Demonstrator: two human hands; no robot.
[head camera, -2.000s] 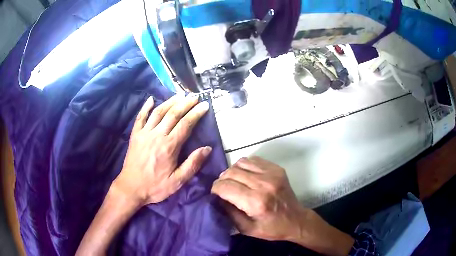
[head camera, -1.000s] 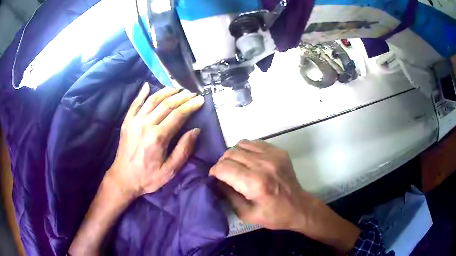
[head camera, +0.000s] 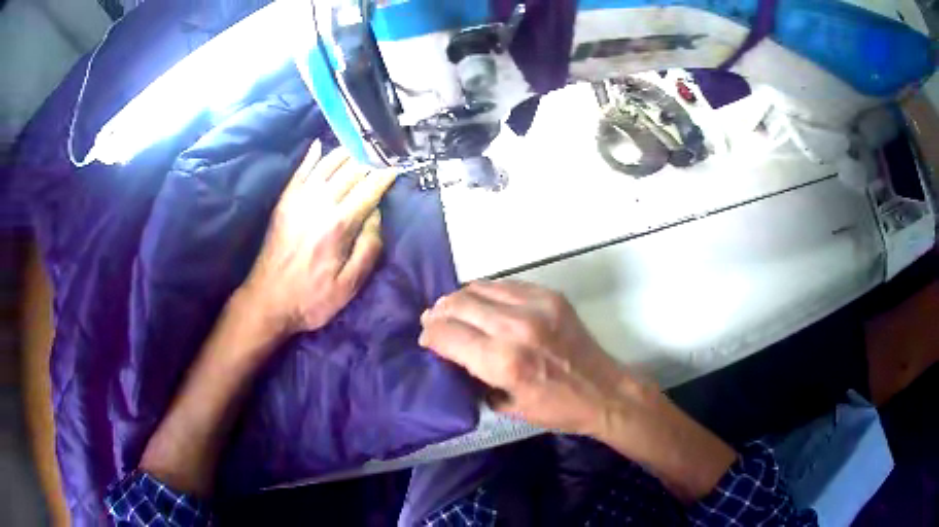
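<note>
A quilted purple garment piece (head camera: 340, 391) lies heaped on the left of the machine bed. Its straight edge runs from the presser foot (head camera: 426, 177) down towards my right hand. My left hand (head camera: 321, 242) lies on the cloth, left of and just below the foot, with its fingers extended towards it. My right hand (head camera: 515, 345) has curled fingers on the garment's edge near the table's front; its fingertips are partly hidden. The white and blue sewing machine head (head camera: 427, 72) stands above the cloth.
A glaring lamp (head camera: 196, 77) is left of the head. A ring-shaped metal item (head camera: 630, 149) with small tools lies on the white bed (head camera: 659, 278). Purple strips (head camera: 544, 41) hang over the head. A control panel (head camera: 906, 196) is at right, a pale blue item (head camera: 839, 463) lower right.
The cloth has moved up towards the foot, and more of the table's front edge shows. My left hand's thumb has drawn in beside the fingers. My right hand has moved slightly up along the edge.
</note>
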